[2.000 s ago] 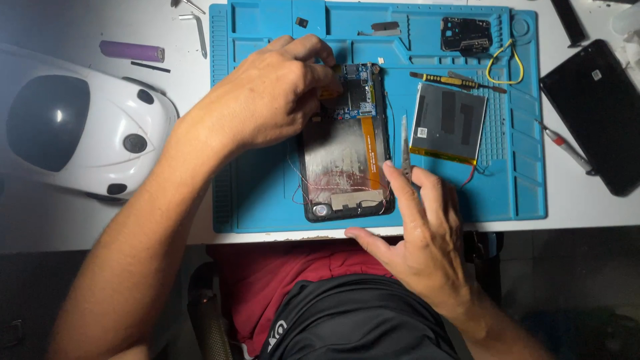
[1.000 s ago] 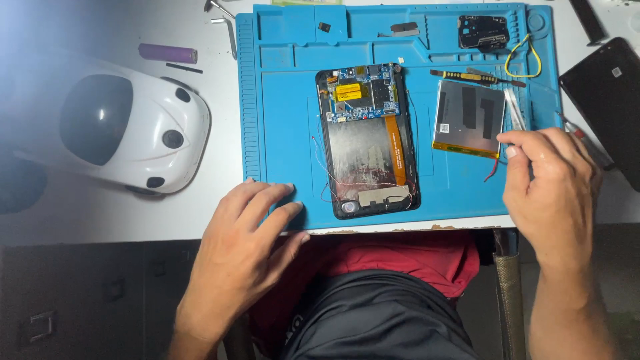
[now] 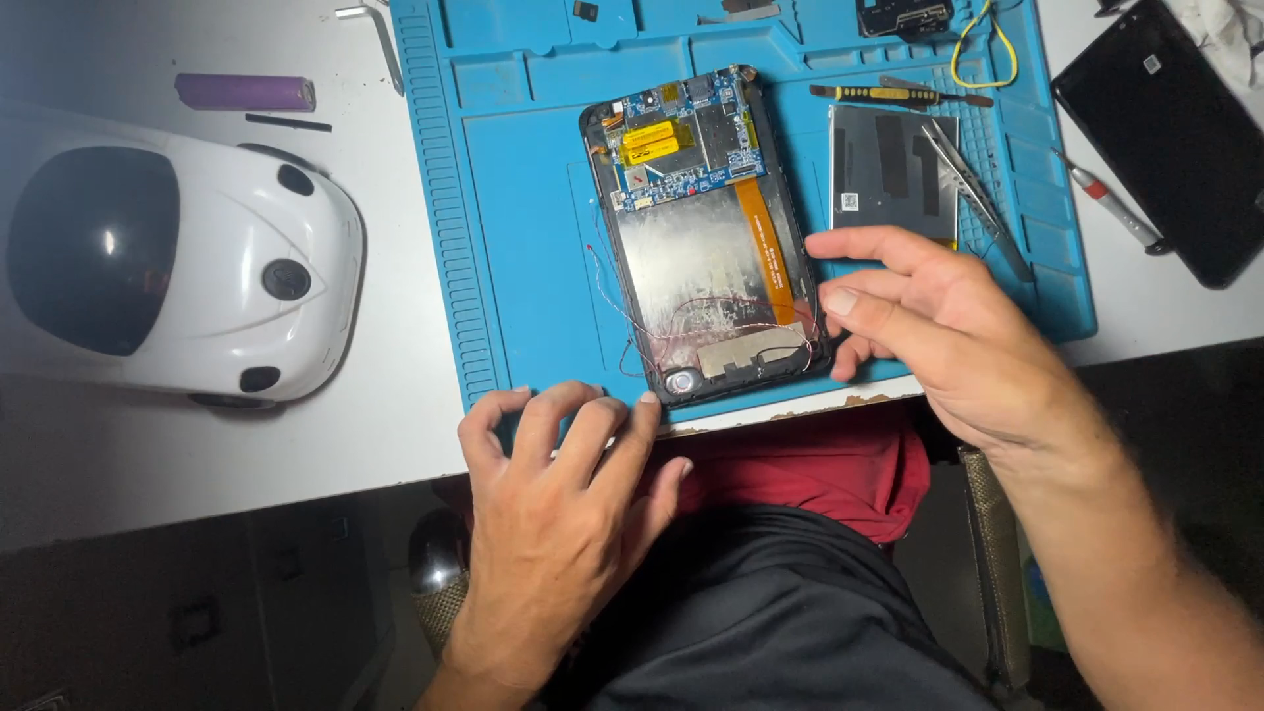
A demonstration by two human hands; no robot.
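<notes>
An opened tablet (image 3: 691, 257) lies on the blue silicone repair mat (image 3: 533, 296), its blue circuit board (image 3: 711, 148) at the far end, an orange flex cable (image 3: 765, 252) down one side and thin loose wires across the near end. My left hand (image 3: 563, 464) rests fingers spread on the mat's near edge by the tablet's near-left corner, holding nothing. Beside the tablet's right edge is my right hand (image 3: 908, 316), fingers apart and empty; whether it touches the frame I cannot tell. Metal tweezers (image 3: 973, 193) lie across a flat battery pack (image 3: 869, 148) on the right.
Left stands a white toy car (image 3: 267, 227), with a purple cylindrical cell (image 3: 247, 92) behind it. A yellow-handled pry tool (image 3: 889, 95), a yellow wire loop (image 3: 1012, 64) and a black part (image 3: 904, 18) are at the back right. A screwdriver (image 3: 1111, 202) and a black phone or tablet (image 3: 1175, 138) lie farther right.
My left hand has left the circuit board for the mat's near edge. The tweezers now lie across the battery; my right hand, near them one second ago, has moved left to the tablet's side.
</notes>
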